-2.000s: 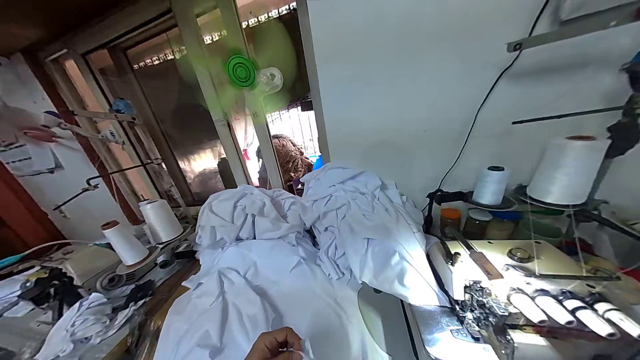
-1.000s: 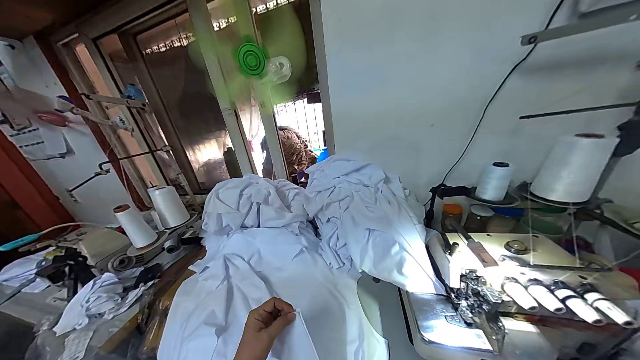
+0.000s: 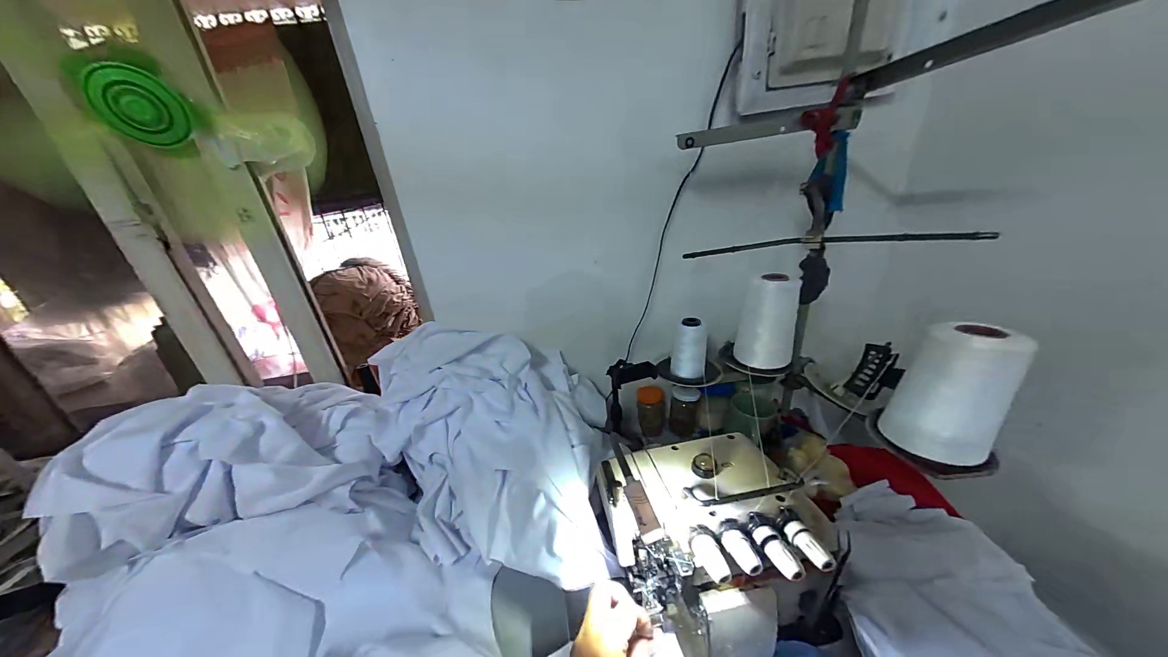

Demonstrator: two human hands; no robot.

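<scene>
At the lower edge, my left hand (image 3: 610, 622) is beside the needle and looper area (image 3: 659, 577) of an overlock sewing machine (image 3: 721, 474), fingers bent together on a bit of white fabric; bright lamp glare blurs the fingertips. My right hand is out of view. A large heap of white fabric (image 3: 493, 438) lies left of the machine and reaches its front end. White thread cones stand behind the machine, a small one (image 3: 691, 349), a larger one (image 3: 766, 324) and a big one (image 3: 956, 392) at the right. Several tension knobs (image 3: 776, 547) line its front.
Small jars (image 3: 651, 411) stand behind the machine. More white fabric (image 3: 949, 575) lies at its right, near a red cloth (image 3: 894, 474). A thread stand pole with a crossbar (image 3: 894, 238) rises behind. Through the window opening, a person's head (image 3: 365, 306) is partly visible.
My left hand, which was over the white fabric in front of the heap, has moved right to the machine's needle area. The view has turned to the right.
</scene>
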